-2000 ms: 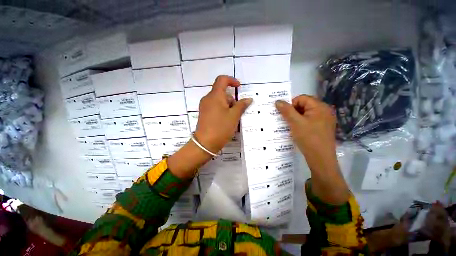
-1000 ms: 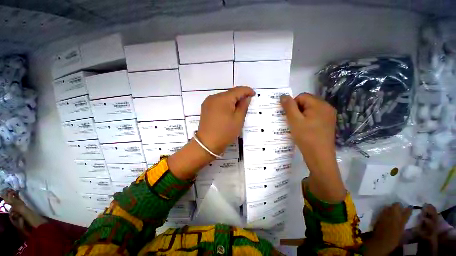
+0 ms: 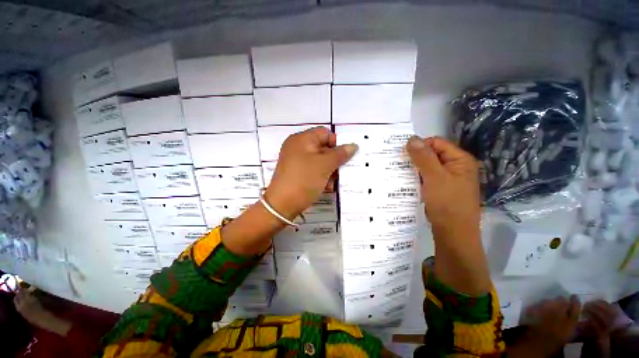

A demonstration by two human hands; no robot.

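Observation:
A white printed label strip (image 3: 382, 231) with a column of black dots and fine print lies over the right-hand column of cartons. My left hand (image 3: 305, 168) pinches its upper left edge between thumb and finger. My right hand (image 3: 450, 182) pinches its upper right edge. Blank white cartons (image 3: 372, 103) stand directly above the strip's top. Whether the top label touches a carton face, I cannot tell. A blank white backing paper (image 3: 305, 283) curls below my left wrist.
More cartons in rows (image 3: 168, 182) lie to the left, many labelled. A clear bag of dark cables (image 3: 522, 136) lies right, above a white card (image 3: 529, 253). White pieces are heaped left (image 3: 24, 154) and far right. Other people's hands (image 3: 553, 318) are at lower right and lower left.
My right hand has moved slightly right and down along the strip's edge. My left thumb now lies flatter on the strip. The neighbours' hands have shifted.

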